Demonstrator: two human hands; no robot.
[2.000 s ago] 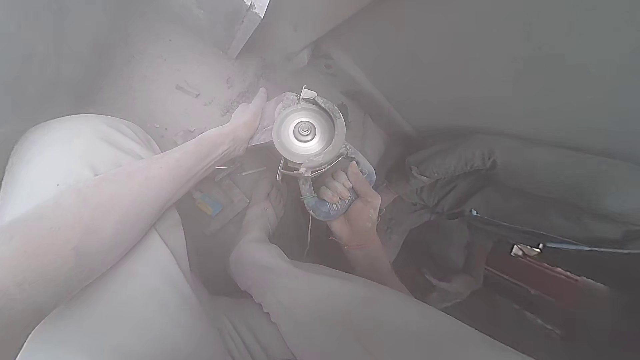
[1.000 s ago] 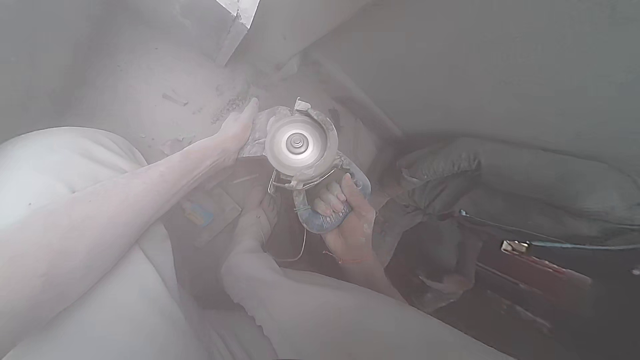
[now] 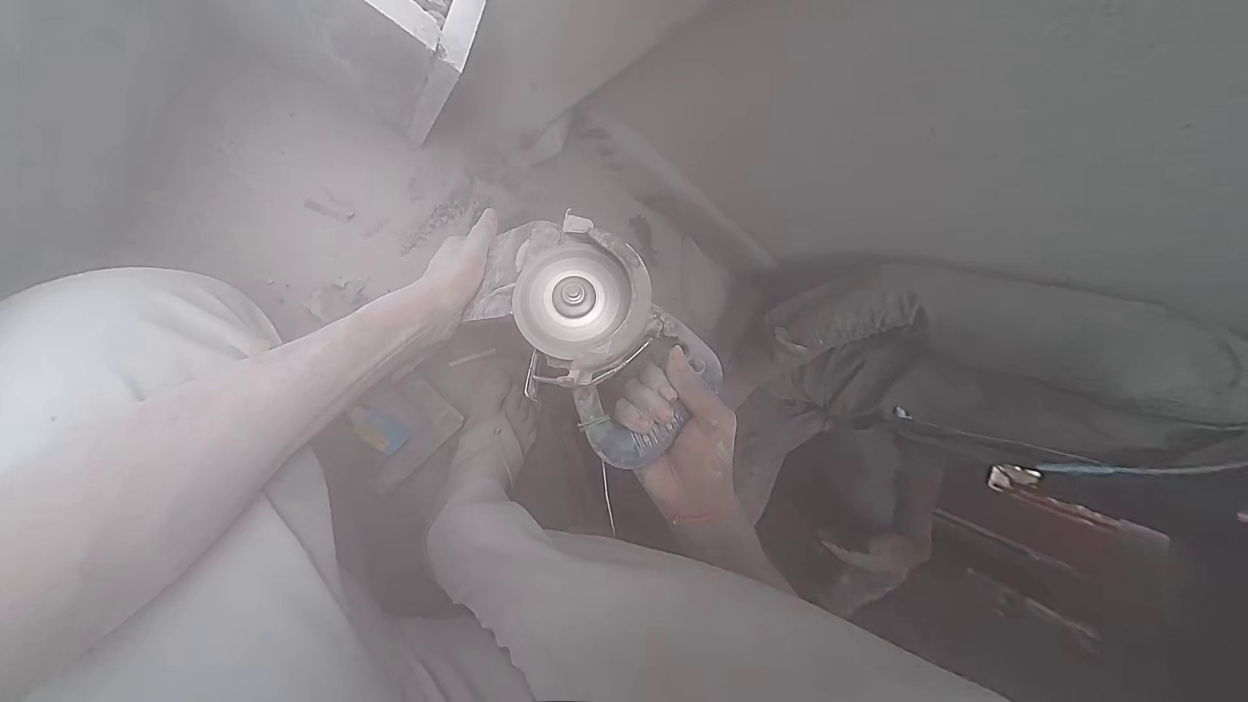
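A dusty handheld power cutter with a round disc facing up sits between my two hands; it looks like a marble cutter or circular saw. My left hand holds the flat base plate at its left side, thumb up. My right hand is wrapped round the blue-grey loop handle below and right of the disc. A bright ring shows around the disc's centre bolt. Thick dust haze blurs the fine detail, and whether the disc spins I cannot tell.
Another person's leg in dark trousers is at the right, near a thin cable and a red object. A pale angular frame stands at the top. A flat board and a bare foot lie below the cutter.
The cutter and both hands keep nearly the same pose. The view has shifted slightly, bringing more of the pale frame in at the top.
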